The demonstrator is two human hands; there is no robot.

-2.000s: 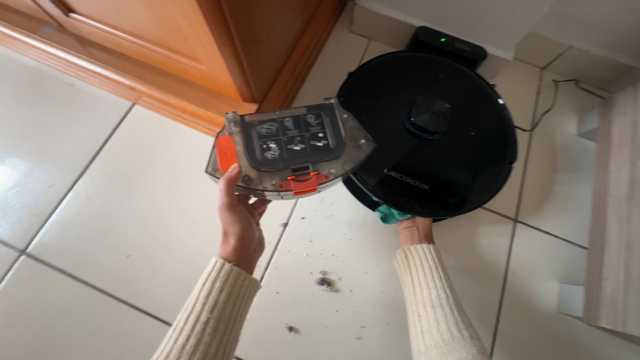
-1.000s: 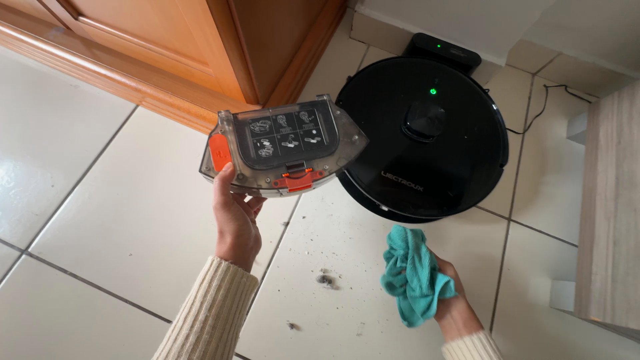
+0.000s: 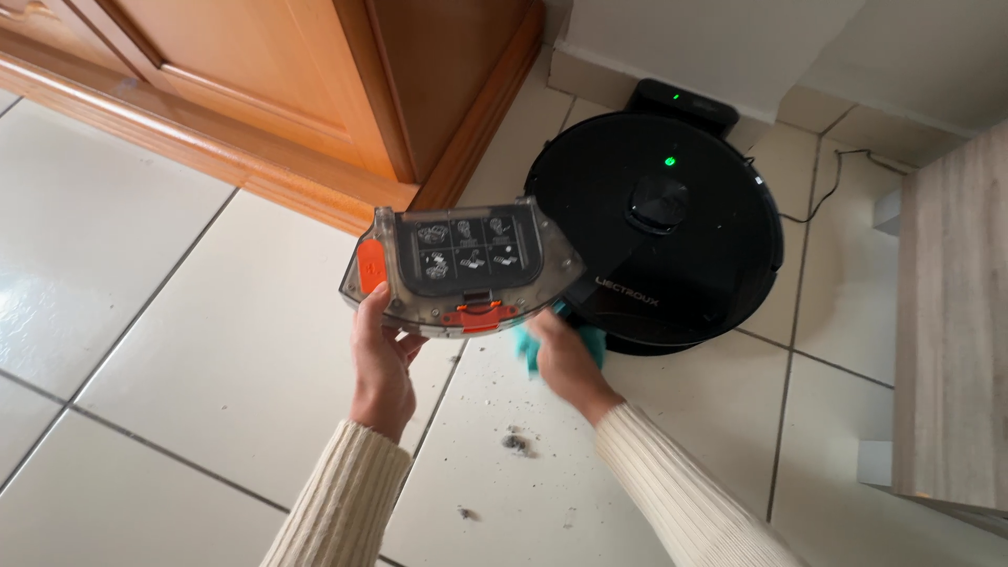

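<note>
My left hand [image 3: 382,370] grips the lower left of a clear plastic dustbin [image 3: 465,268] with an orange latch, a dark lid and printed pictograms. The bin is held above the floor and overlaps the left edge of a round black Liectroux robot vacuum [image 3: 669,252], whose power light glows green. My right hand [image 3: 568,358], slightly blurred, holds a teal cloth [image 3: 592,340] at the vacuum's lower left edge, just under the bin's right corner. Part of the cloth is hidden by the hand and the bin. Grey dust clumps [image 3: 516,442] lie on the tiles below.
Behind the vacuum, a black charging dock [image 3: 685,106] with a green light stands against the wall. A thin black cable [image 3: 836,177] runs along the floor to the right. An orange-brown wooden cabinet [image 3: 291,87] stands upper left; pale wooden furniture [image 3: 957,331] stands at the right edge.
My right hand was at the vacuum's lower edge, came away from it with the teal cloth, and is now at its lower left edge. The vacuum's green light was not visible in the oldest frame.
</note>
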